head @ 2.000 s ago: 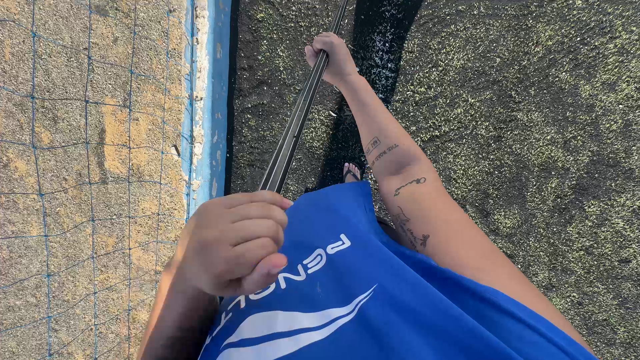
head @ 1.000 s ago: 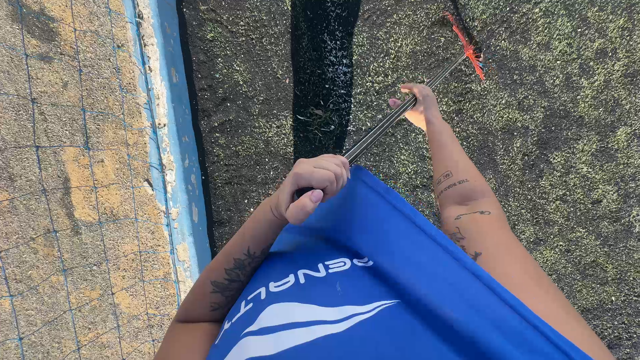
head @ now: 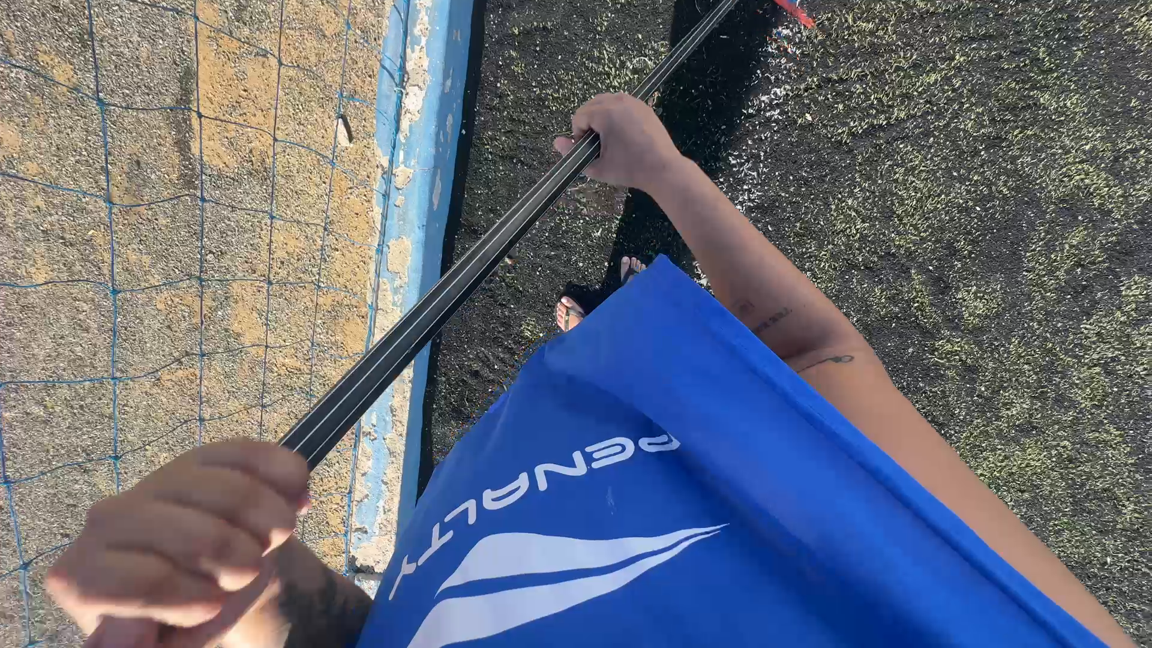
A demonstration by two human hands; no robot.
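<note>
A long black pole with pale lengthwise stripes [head: 450, 297] runs diagonally from the lower left to the top edge. My left hand [head: 180, 535] is closed round its near end, at the lower left and close to the camera. Farther along, my right hand [head: 627, 139] grips the pole with the arm stretched out. Part of a red piece [head: 796, 12] shows at the top edge near the pole's far end; the rest is out of view, so its kind cannot be told.
Worn artificial turf with dark granules [head: 945, 180] spreads on the right. A low blue-painted kerb with peeling paint [head: 441, 135] borders it. Left of that, blue netting [head: 200, 198] hangs over rough concrete. My sandalled feet [head: 569, 312] stand on the turf below the blue shirt.
The pole's red end, seen whole on the turf one second ago, is now mostly beyond the top edge. My left hand has moved from in front of the shirt to the lower left. Both hands keep hold.
</note>
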